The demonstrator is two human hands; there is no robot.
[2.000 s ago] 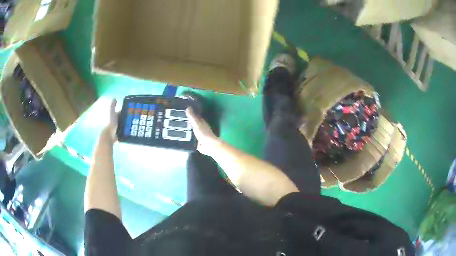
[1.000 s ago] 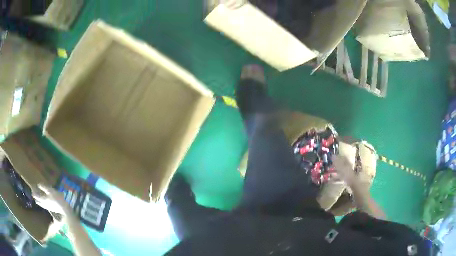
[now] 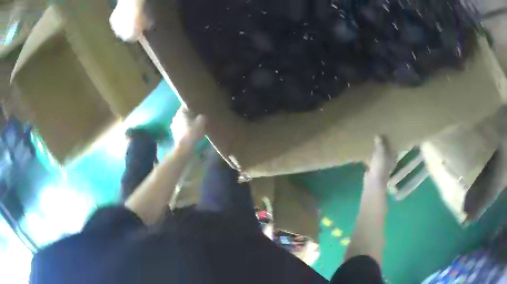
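Note:
A large open cardboard carton (image 3: 311, 150) fills the upper middle and right of the view. It holds a dark heap of small black parts (image 3: 311, 61) with shiny specks. My left hand (image 3: 186, 127) grips the carton's left rim near its near corner. My right hand (image 3: 379, 161) lies against the carton's near wall, with fingers up on the cardboard. The image is blurred, and the carton's far side is cut off by the top edge. Another person's hand (image 3: 127, 22) is at the carton's far left edge.
An empty carton (image 3: 61, 100) stands at the left. A low carton with red and black parts (image 3: 289, 238) is on the green floor near my legs. A slatted pallet (image 3: 408, 172) and another carton (image 3: 458, 172) are at the right. Yellow tape marks the floor.
The view has swung right. The carton of black parts now fills the upper view, and both my hands are on it. My right hand has left the red and black parts, and the scale display is out of view.

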